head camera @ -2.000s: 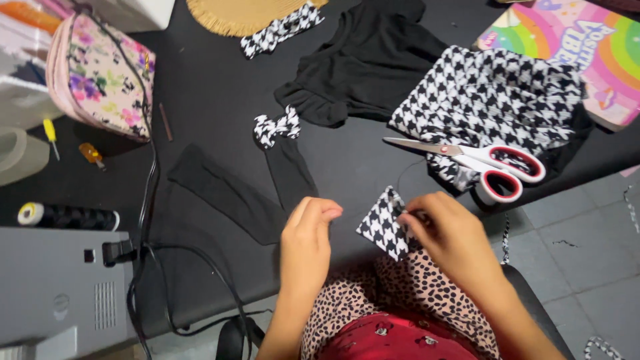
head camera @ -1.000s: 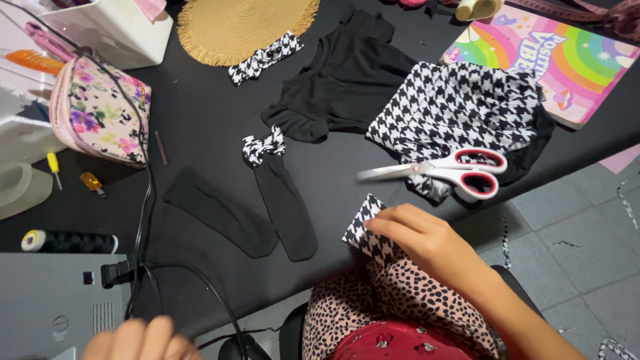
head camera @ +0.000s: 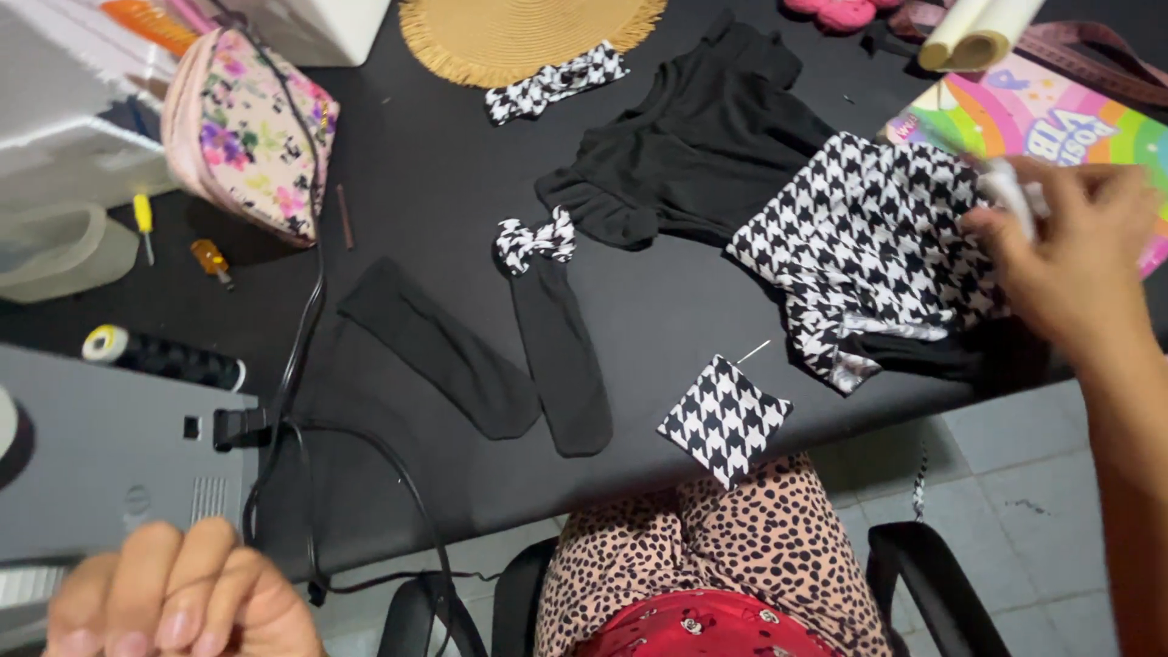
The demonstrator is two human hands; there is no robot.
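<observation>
My right hand (head camera: 1068, 237), blurred by motion, is over the houndstooth skirt part (head camera: 876, 228) of a black garment (head camera: 703, 137), gripping the white-handled scissors (head camera: 1008, 196), which are also blurred. At the lower left is my left hand (head camera: 182, 593) with curled fingers; its palm is hidden. A small houndstooth fabric square (head camera: 725, 420) lies at the table's front edge, a thin needle or pin (head camera: 754, 351) beside its top corner. Left of it lie two black socks, one plain (head camera: 443, 351) and one (head camera: 561, 365) with a houndstooth bow (head camera: 536, 242) at its top.
A grey machine (head camera: 119, 456) with black cables (head camera: 306, 319) stands at the left, near a black thread spool (head camera: 173, 359). Behind are a floral pouch (head camera: 260, 137), a woven mat (head camera: 529, 36) and a houndstooth strip (head camera: 557, 82). A colourful book (head camera: 1022, 100) lies at the right.
My right hand has left the fabric square and moved right; the scissors that lay on the skirt part are now in it. My left hand has moved from beside the square to the lower left.
</observation>
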